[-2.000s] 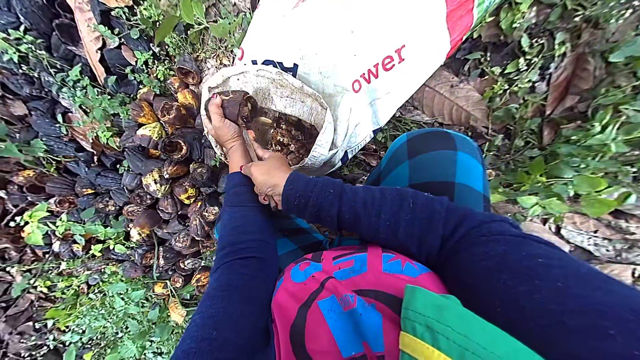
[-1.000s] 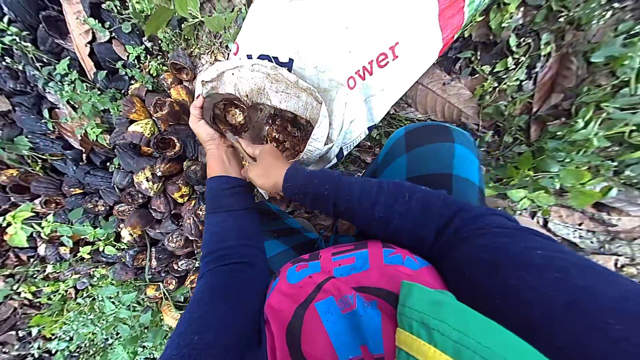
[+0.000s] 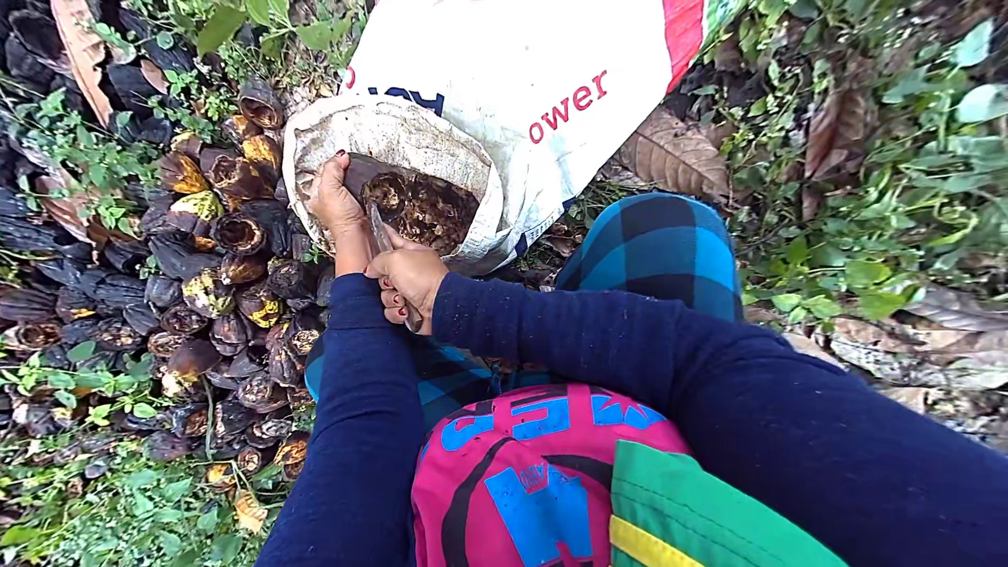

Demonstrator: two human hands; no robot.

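Observation:
Inside the mouth of a white woven sack (image 3: 425,142), my left hand (image 3: 339,203) holds a dark, cut-open cacao pod (image 3: 383,191), its hollow side facing up and to the right. My right hand (image 3: 411,277) grips a flat, dirty tool, perhaps a knife (image 3: 379,228); its narrow end reaches up to the pod's opening, and its other end shows below my fingers. Brown, wet-looking pulp and beans (image 3: 441,214) lie in the sack beside the pod.
A heap of empty, blackened and yellowish cacao husks (image 3: 236,236) covers the ground left of the sack. My knee in checked cloth (image 3: 654,244) is right of the sack's mouth. Green weeds (image 3: 866,276) and a large dry leaf (image 3: 677,153) lie farther right.
Two seconds ago the pod was held higher, near the sack's left rim, with its opening less in view. It has moved down into the sack's mouth and tipped to show its hollow.

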